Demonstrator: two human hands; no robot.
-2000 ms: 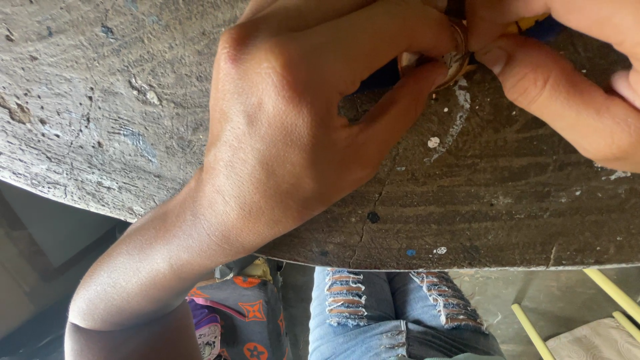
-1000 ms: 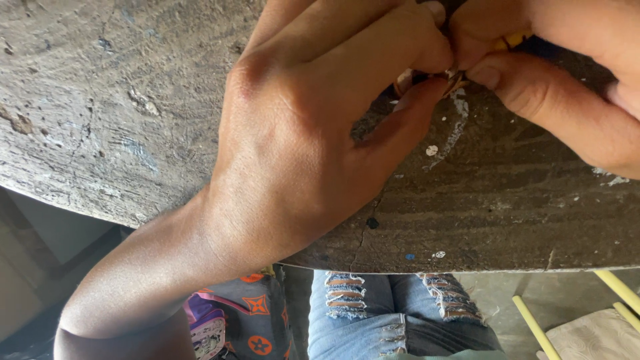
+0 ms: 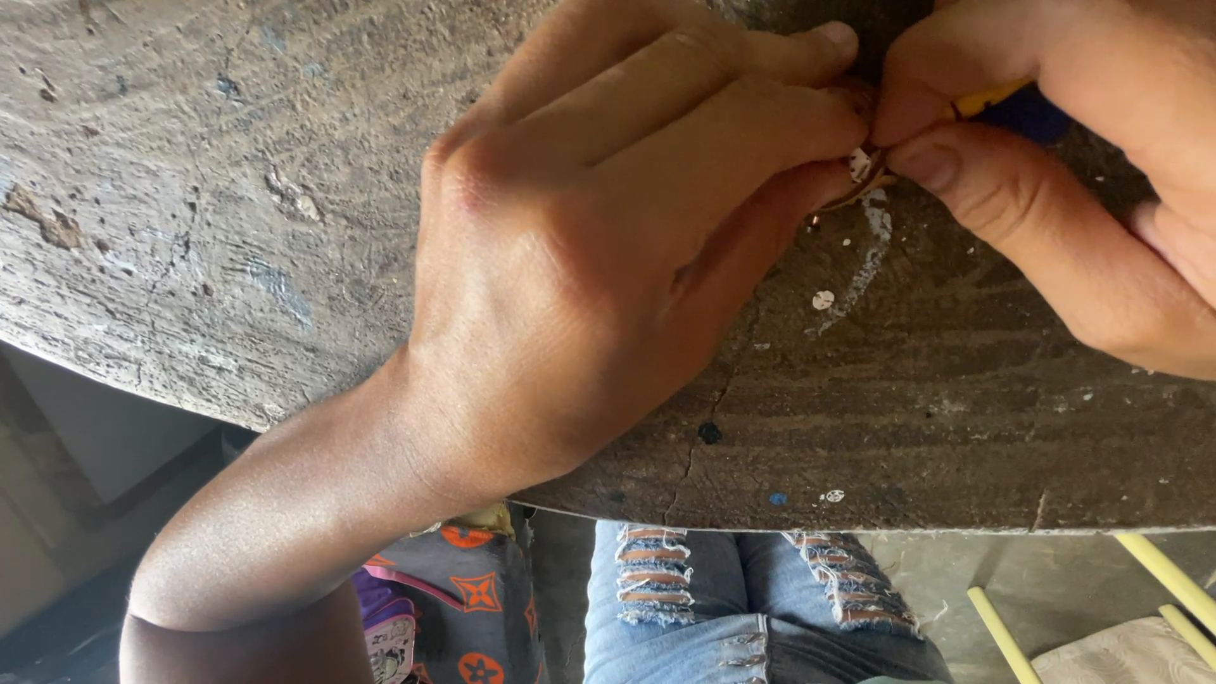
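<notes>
My left hand [image 3: 570, 247] reaches across the table from the lower left, its thumb and fingertips pinching a small, thin, curved copper-coloured piece [image 3: 860, 185]. At the upper right, the thumb and index finger of my right hand [image 3: 1045, 180] meet the same piece from the other side. A yellow and dark blue object [image 3: 1021, 109] shows behind the right fingers; what it is cannot be told. Fingers cover most of the small piece, so its full shape is hidden.
The worn wooden table [image 3: 902, 408] has paint spots, cracks and a curved near edge. Below that edge are ripped jeans [image 3: 674, 608] on my legs, a grey bag with orange patterns [image 3: 494, 589], a purple item [image 3: 385, 608] and yellow-green bars [image 3: 1002, 632] beside light cloth.
Both hands stay together at the small piece. The fingers of my left hand have shifted slightly around it, and more of the curved piece shows now than one second ago.
</notes>
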